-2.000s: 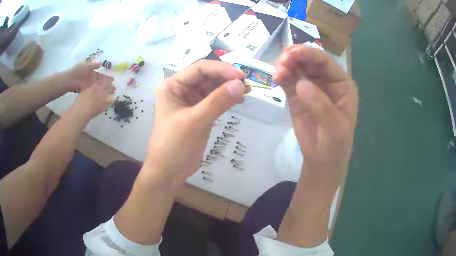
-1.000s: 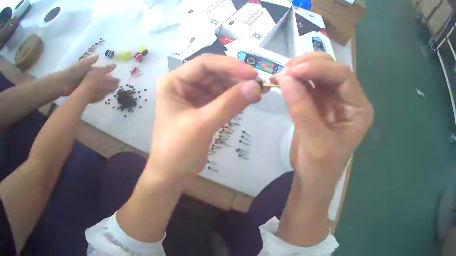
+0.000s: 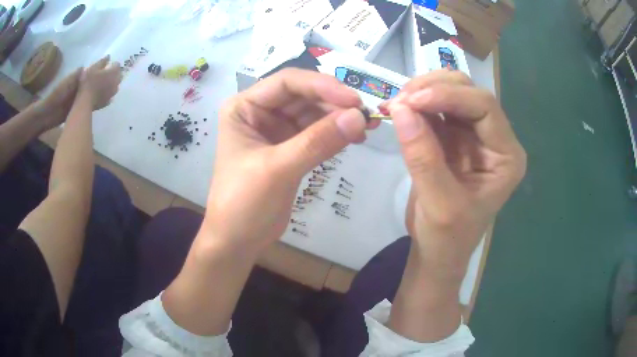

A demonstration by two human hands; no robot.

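Note:
My left hand (image 3: pixel 279 146) pinches a small dark-headed piece (image 3: pixel 366 114) between thumb and index finger. A thin yellowish pin (image 3: pixel 381 116) runs from the dark head to the fingertips of my right hand (image 3: pixel 457 146), which are closed on its other end. A small red bit shows by my right fingertips. Both hands are raised above the white table covering. Below and between them, pinned pieces (image 3: pixel 341 209) with dark heads and thin legs lie in rows, partly hidden by my left hand.
A dark pile of small parts (image 3: pixel 177 131) lies left of my left hand, with yellow, pink and black pieces (image 3: pixel 178 72) beyond. A neighbour's hands (image 3: pixel 98 84) are at far left, near a brown reel (image 3: pixel 41 67). White cartons (image 3: pixel 349 31) stand behind my hands.
My right hand has moved left to meet my left hand and now holds the pin's free end. The neighbour's hands have moved back left, away from the dark pile.

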